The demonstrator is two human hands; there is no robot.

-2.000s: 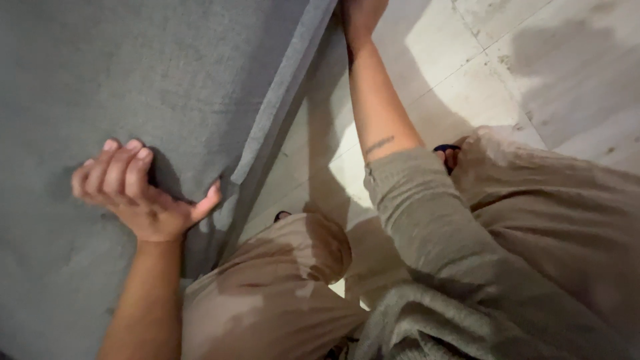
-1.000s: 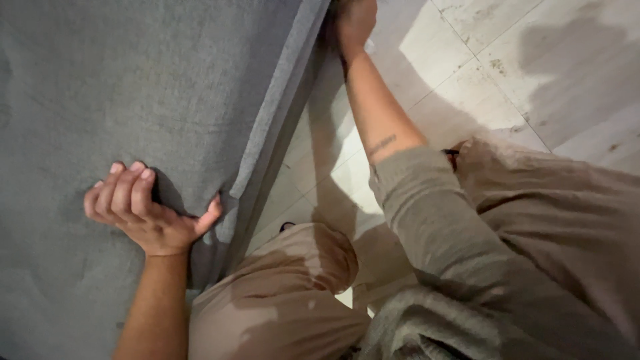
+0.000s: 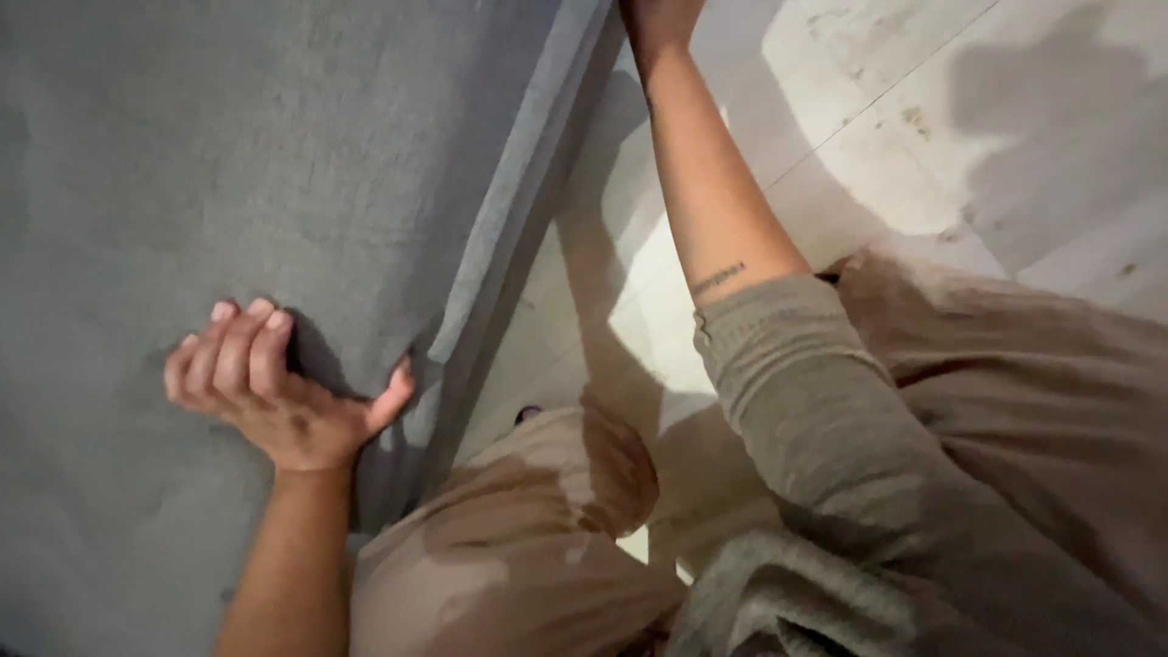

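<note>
My left hand [image 3: 283,392] rests on grey upholstery-like fabric [image 3: 182,164], fingers half curled and the thumb stretched out toward a seam. It holds no separate object that I can see; whether it pinches the cloth is unclear. A raised piped edge [image 3: 511,173] of the fabric runs from near my thumb up to the top of the view. My right hand [image 3: 664,20] is at the top edge, close beside the fabric's side. Its fingers are cut off by the frame, so what they touch is hidden.
Pale floor tiles [image 3: 858,109] with dark specks and thin joints lie below the fabric-covered piece, with shadows across them. My legs in loose beige trousers [image 3: 547,493] are bent close to its side. A grey-green sleeve [image 3: 821,392] covers my right upper forearm.
My right hand, more visible one second ago, is again mostly cut off at the top edge. My left hand keeps its pose on the fabric.
</note>
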